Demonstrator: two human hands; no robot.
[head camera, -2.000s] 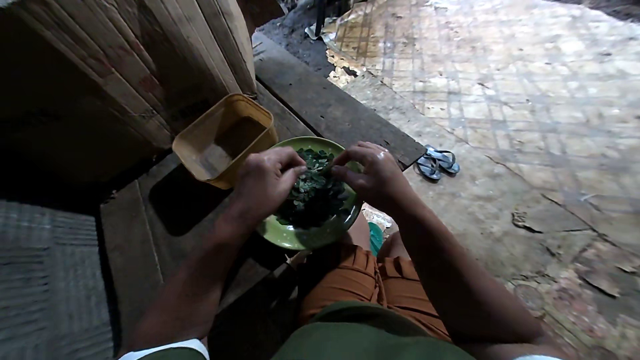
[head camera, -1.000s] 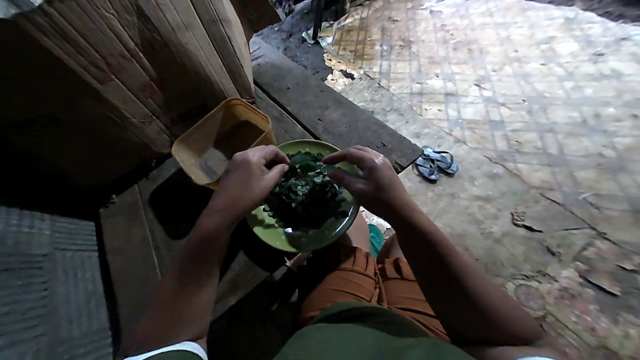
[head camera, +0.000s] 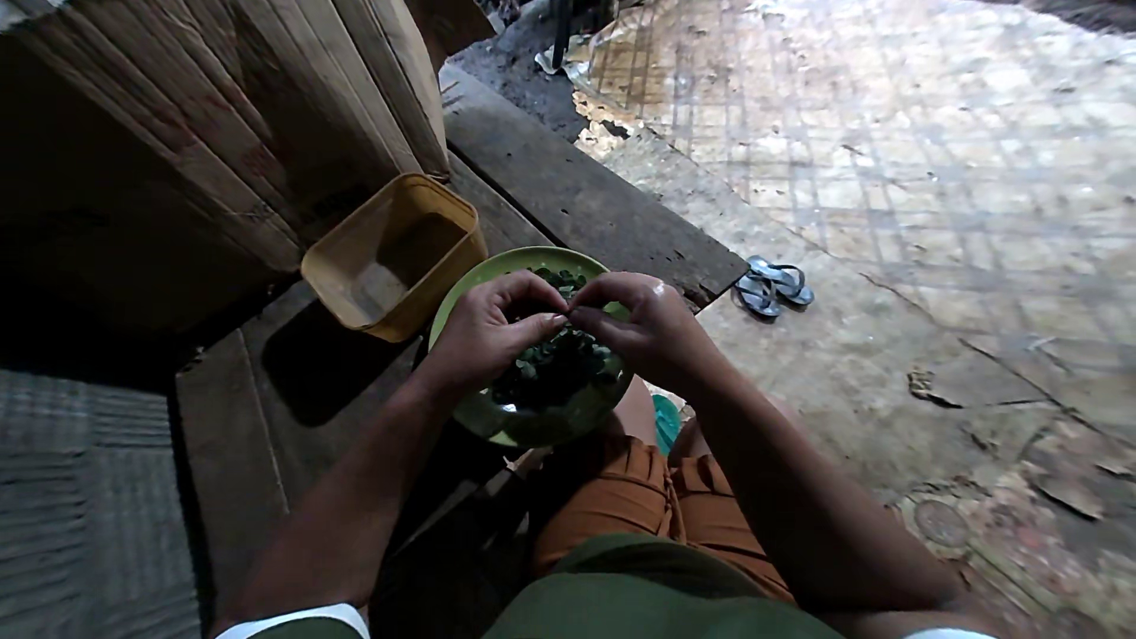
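A green plate (head camera: 524, 432) with dark green leaves (head camera: 559, 368) heaped on it rests by my lap, at the edge of the wooden bench. Over its far half my left hand (head camera: 497, 324) and my right hand (head camera: 635, 319) meet, thumbs and forefingers pinched together fingertip to fingertip. Whatever is between the fingertips is too small to make out. To the left of the plate, a yellow plastic container (head camera: 399, 306) stands on the boards with nothing visible inside but its shaded floor.
Dark wooden boards (head camera: 586, 186) run beside me, with cardboard (head camera: 355, 80) standing behind the container. A pair of flip-flops (head camera: 772, 288) lies on the floor past the bench's corner. A woven surface (head camera: 89, 497) is at lower left, and something green (head camera: 666, 424) shows between my legs.
My hands were apart over the leaves one second ago; now their fingertips touch. The plate and the container have stayed in place.
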